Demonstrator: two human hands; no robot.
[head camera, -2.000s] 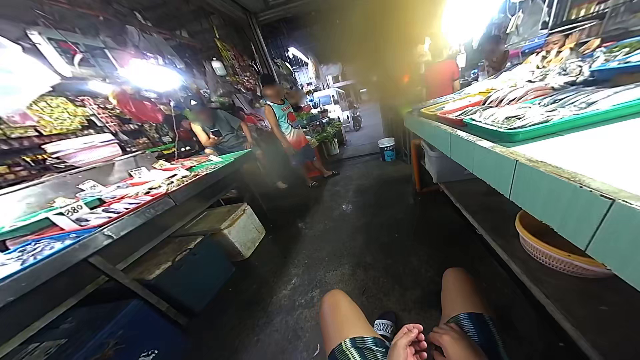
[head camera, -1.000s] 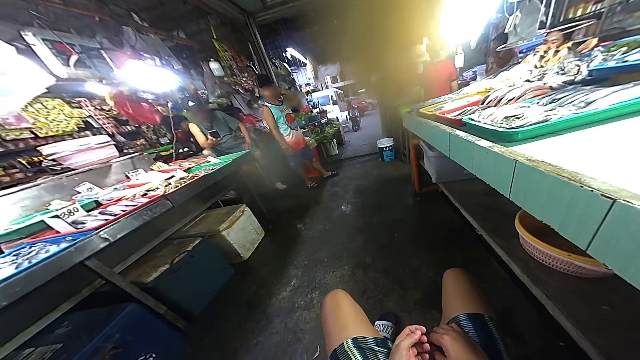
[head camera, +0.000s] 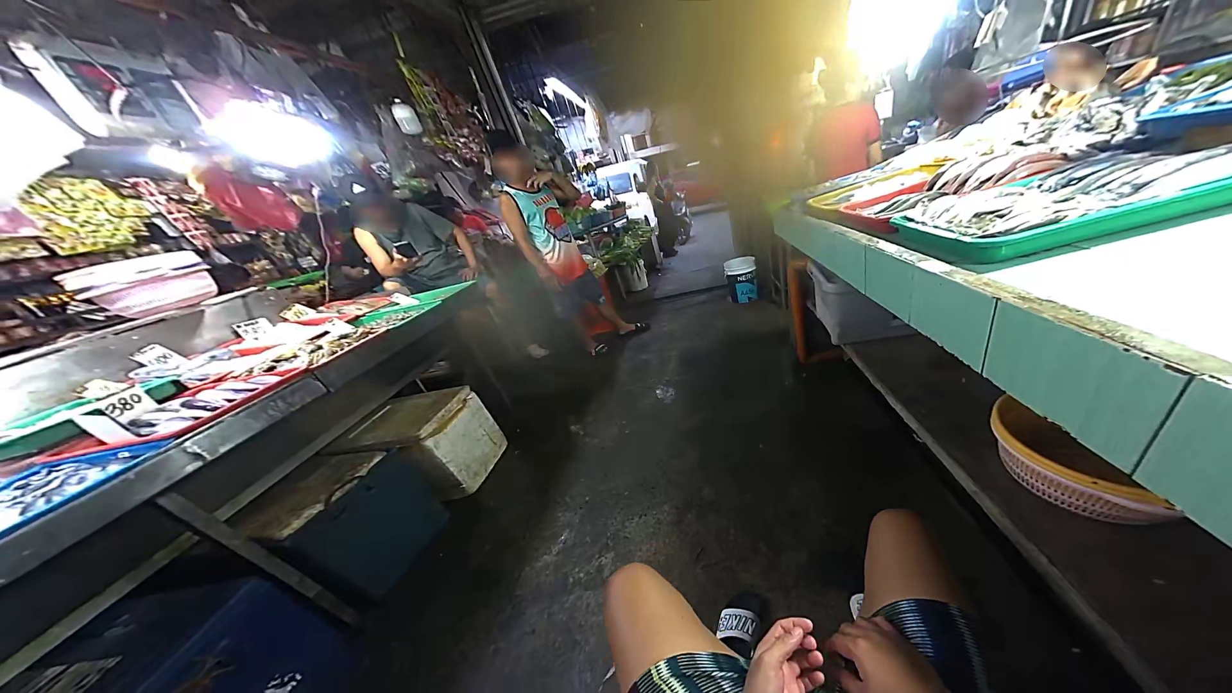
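My left hand (head camera: 786, 658) rests between my knees at the bottom of the view, palm turned up and fingers loosely curled. Close beside it lies my right hand (head camera: 878, 656), back upward, near the right leg of my patterned shorts (head camera: 932, 630). I see no object in either hand, though the fingers are partly hidden where the hands meet. Beyond the left hand is a black slide sandal (head camera: 739, 621) on my foot.
A tiled counter (head camera: 1068, 361) with a green tray (head camera: 1020, 248) of fish stands right, above a plastic basket (head camera: 1078, 481). Left are a fish stall (head camera: 318, 380), a white cooler box (head camera: 462, 443) and a dark cooler (head camera: 375, 525). A person (head camera: 549, 231) stands ahead, near a bucket (head camera: 740, 279).
The standing person's raised arm has shifted near the face. My hands have stayed between my knees.
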